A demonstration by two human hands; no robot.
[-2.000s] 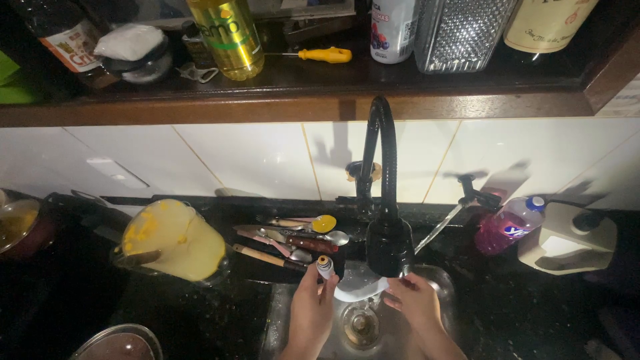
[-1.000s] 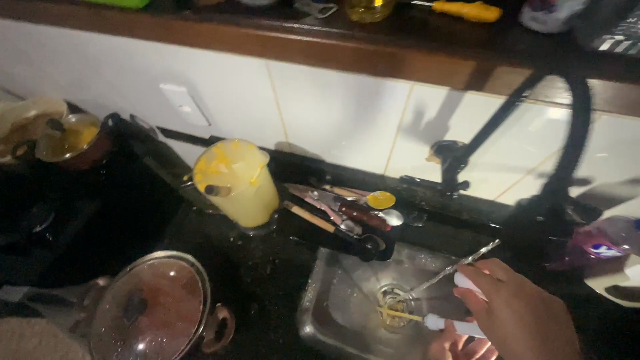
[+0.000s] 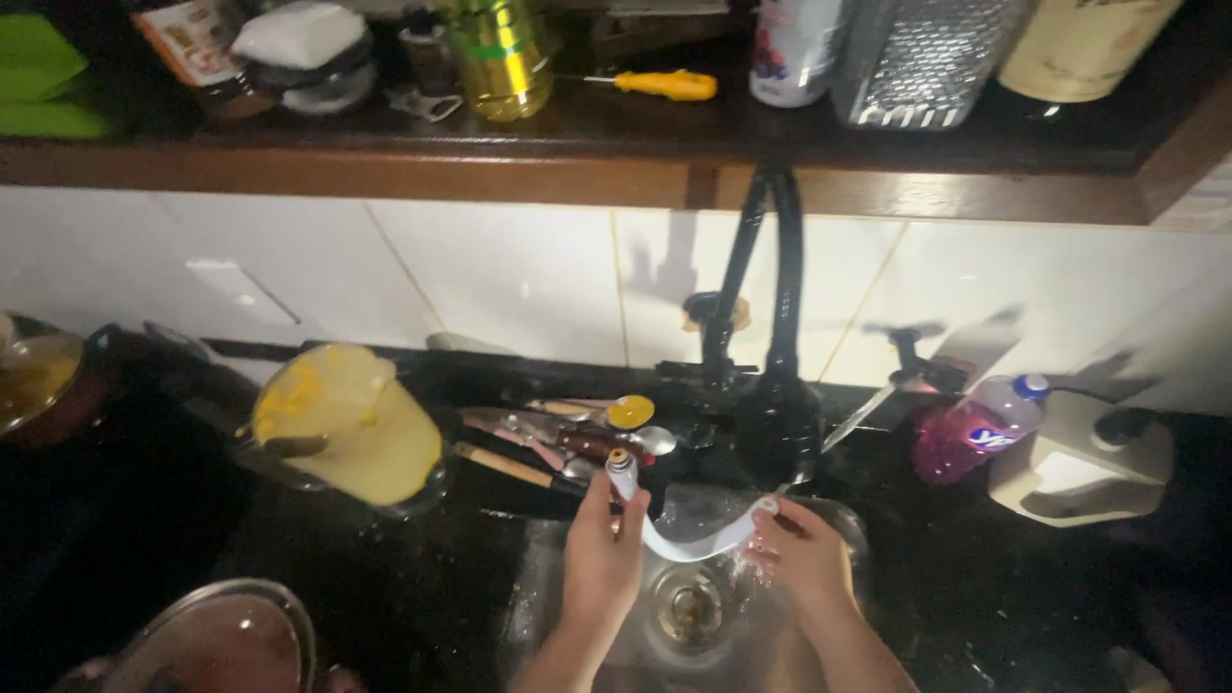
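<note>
A curved white tube [image 3: 693,547] spans the space between my hands over the steel sink [image 3: 529,616]. My left hand [image 3: 604,549] grips its one end, where a white cylindrical fitting with a brownish tip points up. The fingers of my right hand [image 3: 799,553] pinch the other end, below the head of the black faucet [image 3: 784,414]. Water splashes around the right fingertips. Beneath the tube lies the round sink drain [image 3: 688,608].
Left of the sink stand a pitcher [image 3: 371,428] with yellow residue and a lidded pot [image 3: 226,645]. Knives and spoons [image 3: 587,443] lie behind it. To the right are a pink bottle [image 3: 972,433] and a beige jug [image 3: 1083,467]. A wooden shelf [image 3: 481,173] crosses above.
One second ago both hands were close together at the sink's right side; now they are apart, with the white tube stretched in a curve between them. The view has swung considerably.
</note>
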